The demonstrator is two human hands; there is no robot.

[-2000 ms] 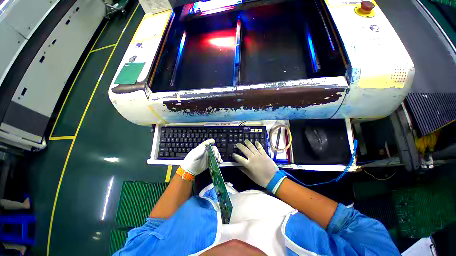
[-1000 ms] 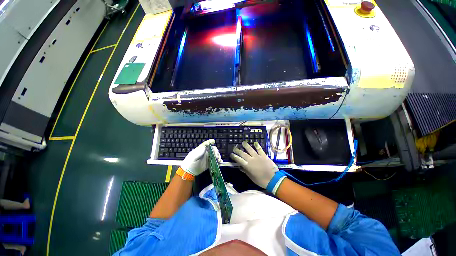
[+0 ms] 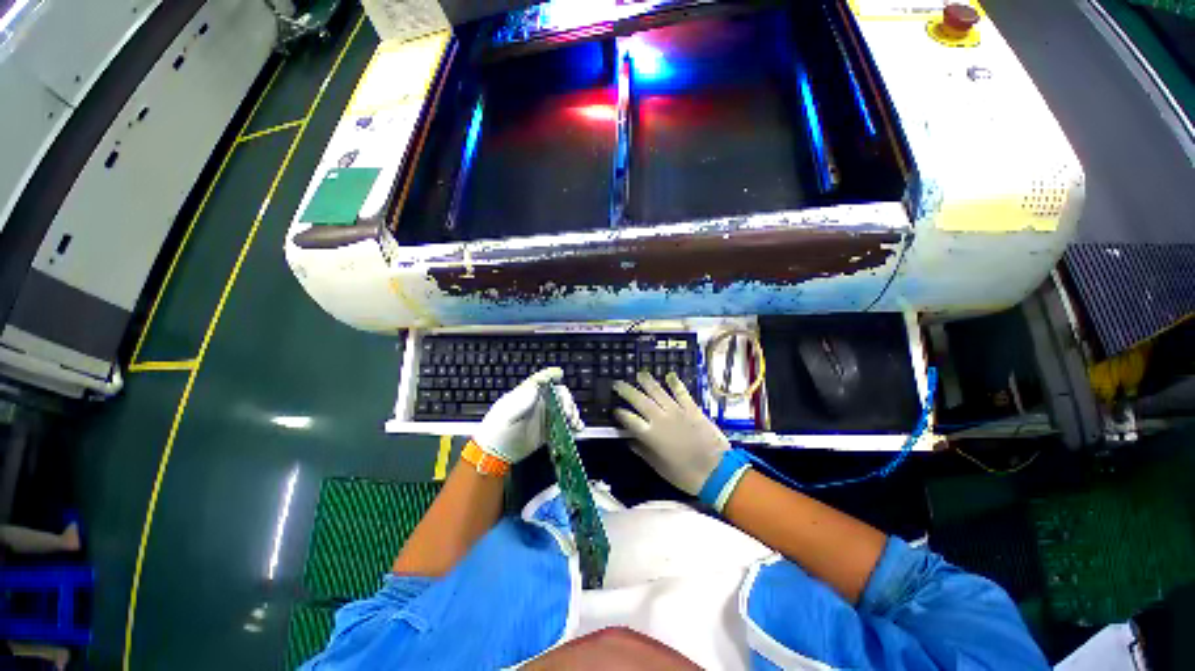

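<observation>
My left hand [image 3: 520,416], in a white glove with an orange wrist band, grips the upper end of a green circuit board [image 3: 575,492]. The board is seen nearly edge-on and slants down in front of my chest. My right hand [image 3: 671,426], in a white glove with a blue band at the cuff, lies with fingers spread on the right end of the black keyboard [image 3: 505,371] and holds nothing. The inspection machine [image 3: 655,262] stands ahead, its dark bay lit red and blue.
A black mouse [image 3: 828,368] lies on a dark pad right of the keyboard, with a pale coiled cable [image 3: 734,363] between them. A red emergency stop button [image 3: 961,17] is at the upper right. Green ridged blocks [image 3: 367,537] stand low at left. A blue cord runs from my right cuff.
The red and blue lights in the machine's bay have shifted, and the lit part at its back has moved. My hands and the board have hardly moved.
</observation>
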